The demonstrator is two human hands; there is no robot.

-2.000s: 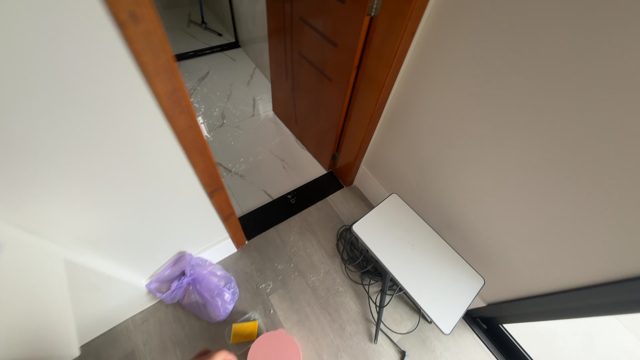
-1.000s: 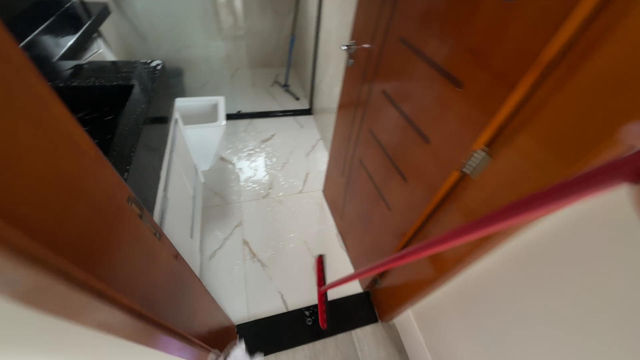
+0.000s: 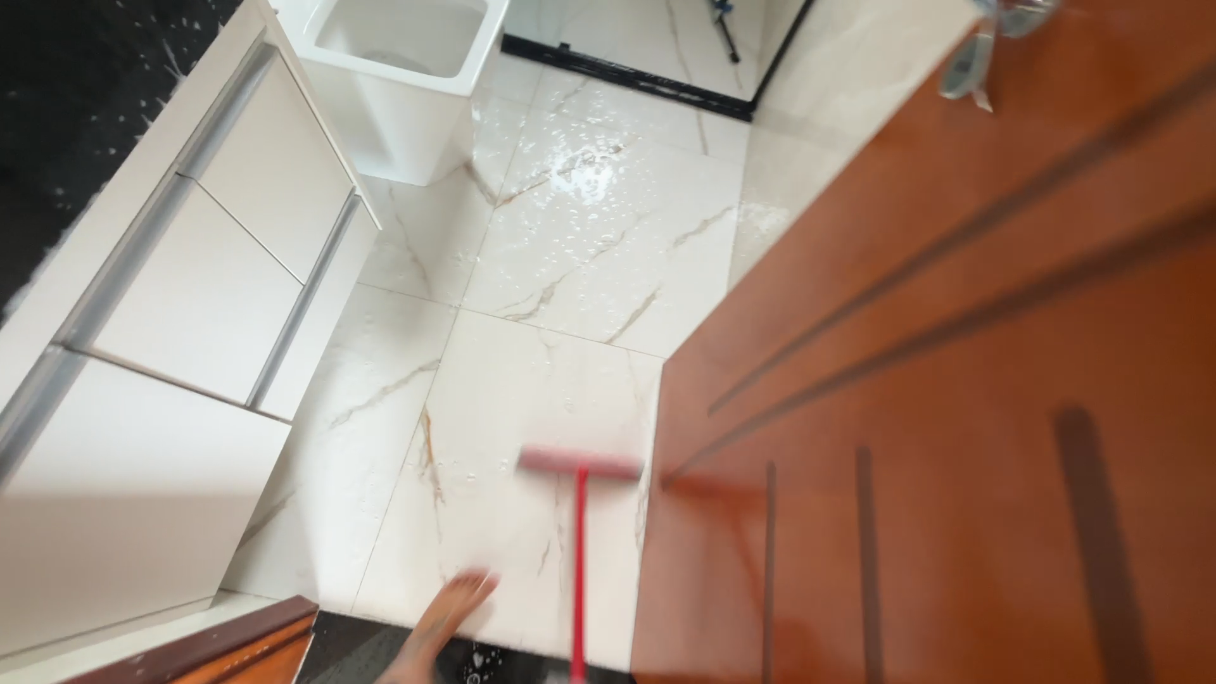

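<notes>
A red floor squeegee has its blurred head [image 3: 579, 463] on the white marble-look tile floor [image 3: 532, 380], beside the wooden door. Its thin red handle [image 3: 579, 570] runs down and out at the bottom edge. Neither of my hands is in view, so what holds the handle is hidden. A bare foot [image 3: 456, 603], blurred, reaches over the black threshold onto the tile, to the left of the handle. Water and foam spots shine on the floor farther in.
White drawers [image 3: 190, 313] with metal edge pulls line the left, under a dark wet countertop [image 3: 66, 114]. Behind them is a white square-rimmed fixture [image 3: 389, 123]. The brown wooden door [image 3: 902, 380] fills the right. A black shower track [image 3: 627, 81] crosses the back.
The view has moved from the hallway into the bathroom doorway. The squeegee's head was at the threshold one second ago and is now farther in on the tile. The bare foot has come into view.
</notes>
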